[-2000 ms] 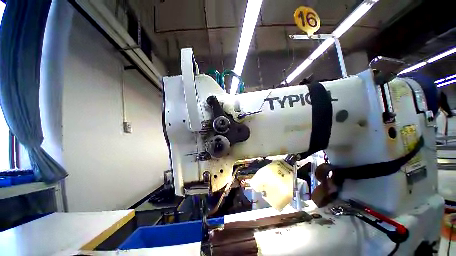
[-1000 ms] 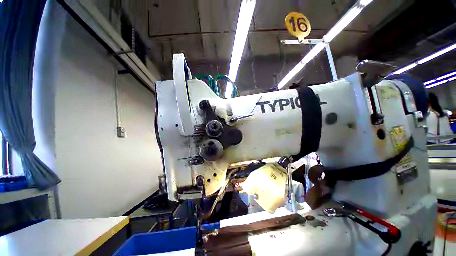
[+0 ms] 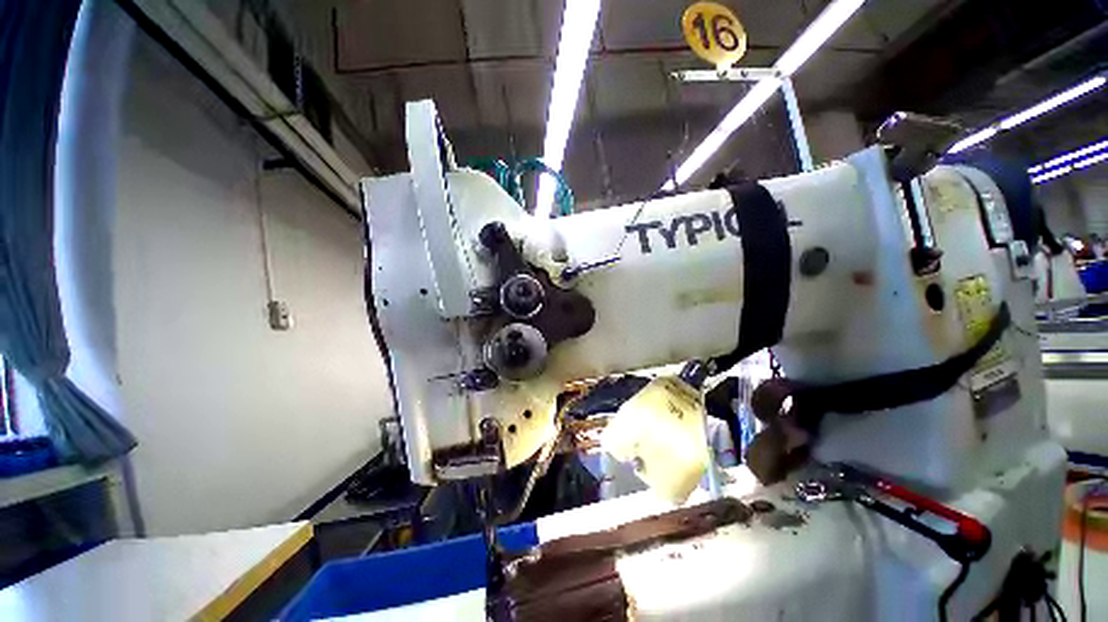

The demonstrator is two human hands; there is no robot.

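Note:
No hand is in view. The white sewing machine (image 3: 656,286) marked "TYPICAL" stands nearest in front of me. Round tension discs (image 3: 520,322) sit on the face of its head. The needle bar (image 3: 490,504) comes down at the left end beside the brown cover (image 3: 571,577) on the lower arm. A pale cream lamp or guard (image 3: 660,437) hangs behind the needle area. Black bands (image 3: 763,273) wrap the upper arm and column. A red-handled tool (image 3: 930,510) lies on the lower arm. No cloth shows under the needle.
A white-topped table (image 3: 134,571) with a yellow edge is at the lower left. A blue bin (image 3: 389,574) stands behind the arm. A blue curtain (image 3: 37,267) hangs at the left. Black cords (image 3: 1027,589) hang at the lower right. A yellow "16" sign (image 3: 713,34) is overhead.
The view has shifted a little, so the machine and sign sit slightly further left than two seconds ago. More black cords show at the lower right. The tool has not visibly moved on the arm.

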